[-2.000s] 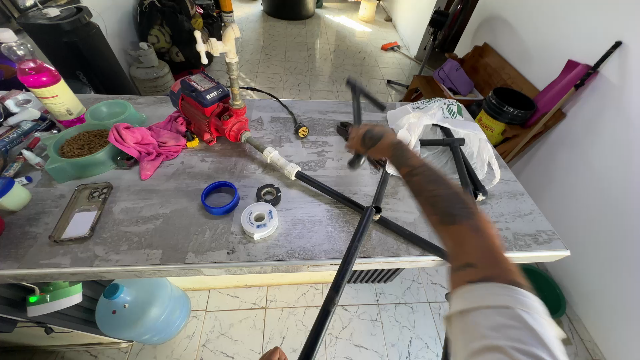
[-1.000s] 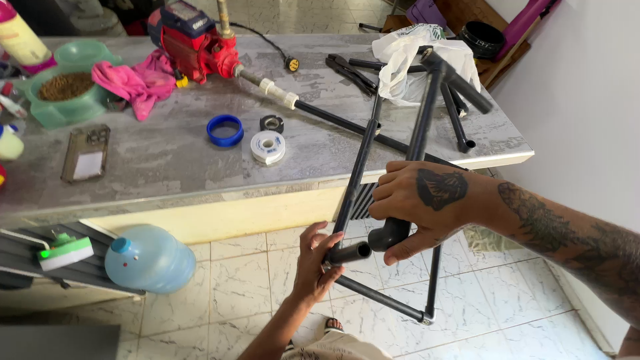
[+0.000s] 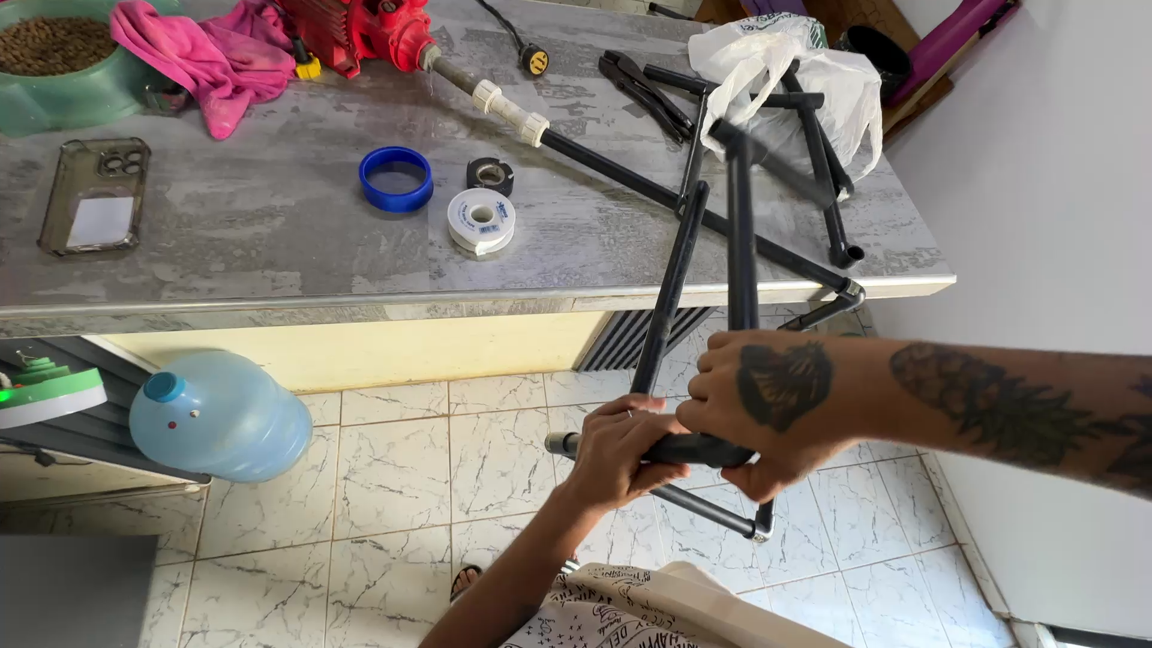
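My left hand [image 3: 621, 450] is closed around black plastic pipe pieces in front of the counter edge. Beside it, my right hand [image 3: 765, 405], tattooed on its back, grips the lower end of an upright black pipe [image 3: 742, 243] with a crosspiece at its top. The two hands nearly touch where the pieces meet, and the fingers hide the joint. A long black pipe [image 3: 621, 176] runs from white fittings [image 3: 510, 112] on the red water pump [image 3: 360, 31] across the counter to an elbow [image 3: 849, 291] past its edge.
On the grey counter [image 3: 270, 252] lie a blue tape ring [image 3: 396, 180], black tape [image 3: 490, 175], a white thread tape spool [image 3: 481, 221], a phone case [image 3: 96, 196], pliers [image 3: 645, 94] and a white plastic bag [image 3: 810, 63] among black pipes. A blue water jug [image 3: 220, 416] lies below.
My right hand has come down from above the counter, bringing the pipe with the crosspiece to my left hand. My left hand now grips farther over the pipe end. The view has tilted down.
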